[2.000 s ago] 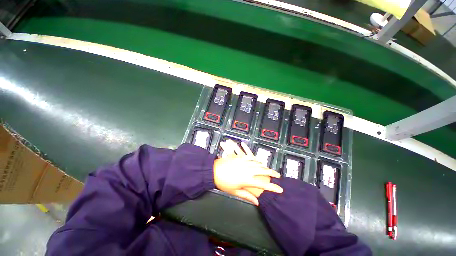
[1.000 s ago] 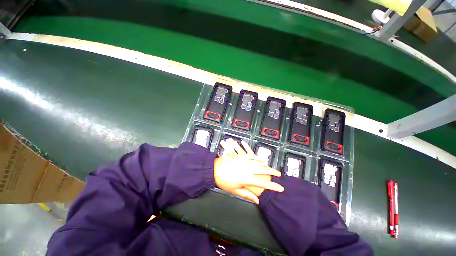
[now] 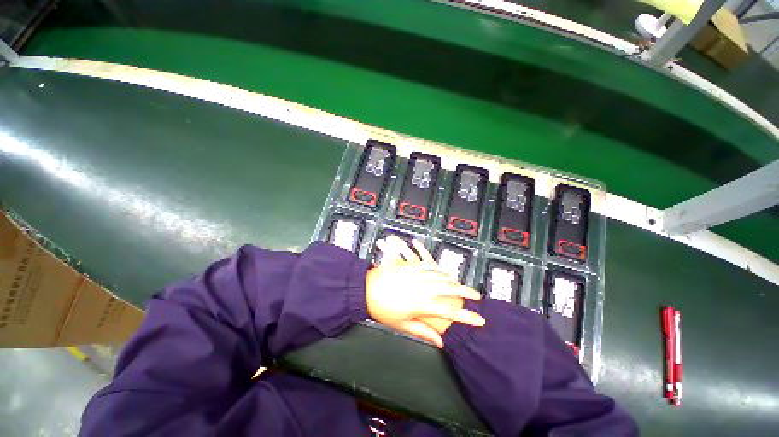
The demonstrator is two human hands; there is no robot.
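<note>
A clear blister tray (image 3: pixel 597 290) lies on the dark green surface. Its far row holds black phones (image 3: pixel 467 201) with red-outlined ovals; the near row holds phones (image 3: pixel 564 299) with brighter white patches. My left hand (image 3: pixel 418 297) lies over my right hand, above the near edge of the tray, with its fingers spread to the right. My right hand (image 3: pixel 400 250) is mostly covered; its extended fingers show apart over the near row, pointing away from me. Neither hand is seen holding anything. My hands and sleeves partly cover the near-row phones.
Two red-and-white pens (image 3: pixel 672 354) lie right of the tray. A green conveyor belt (image 3: pixel 256 85) runs behind it, with a pale edge rail (image 3: pixel 213 92). A white post (image 3: pixel 726 203) stands at right. A cardboard box (image 3: pixel 51 294) is at left.
</note>
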